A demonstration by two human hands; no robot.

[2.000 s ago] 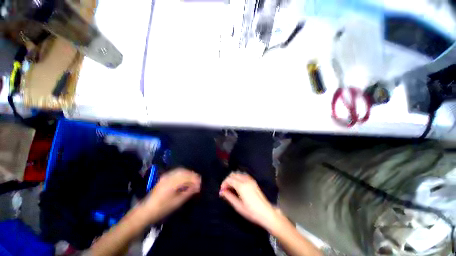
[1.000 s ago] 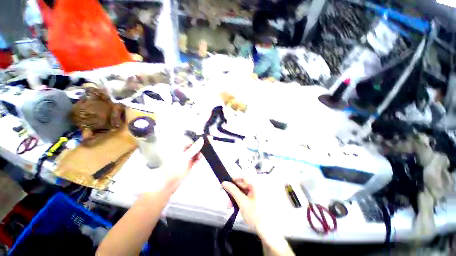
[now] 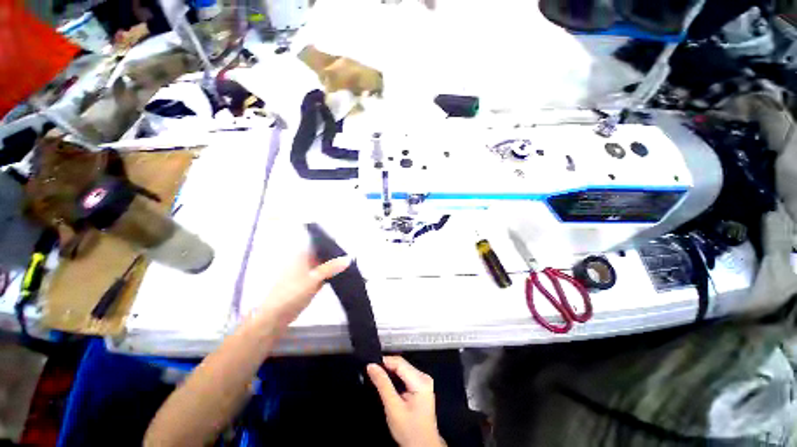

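A black fabric strip point(image 3: 356, 306) runs slanting between my hands over the table's front edge. My left hand point(image 3: 316, 278) grips it near its upper end, which sticks out past the fingers. My right hand point(image 3: 402, 388) pinches its lower part just below the table edge. The white sewing machine point(image 3: 524, 175) lies to the right of the strip, with its needle area point(image 3: 402, 229) ahead of my hands. Another black strip point(image 3: 303, 144) lies looped behind the needle area.
Red-handled scissors point(image 3: 556, 299), a yellow-and-black screwdriver point(image 3: 493, 264) and a black tape roll point(image 3: 595, 272) lie on the table at right. A bottle point(image 3: 149, 229) lies across the cardboard point(image 3: 79, 284) at left, beside a brown bag point(image 3: 74, 188). A blue bin point(image 3: 96, 384) stands below.
My hands rose from my lap to above the table with the strip. Since the last earlier frame, my right hand is lower and the strip hangs steeper. The view has turned down towards the machine.
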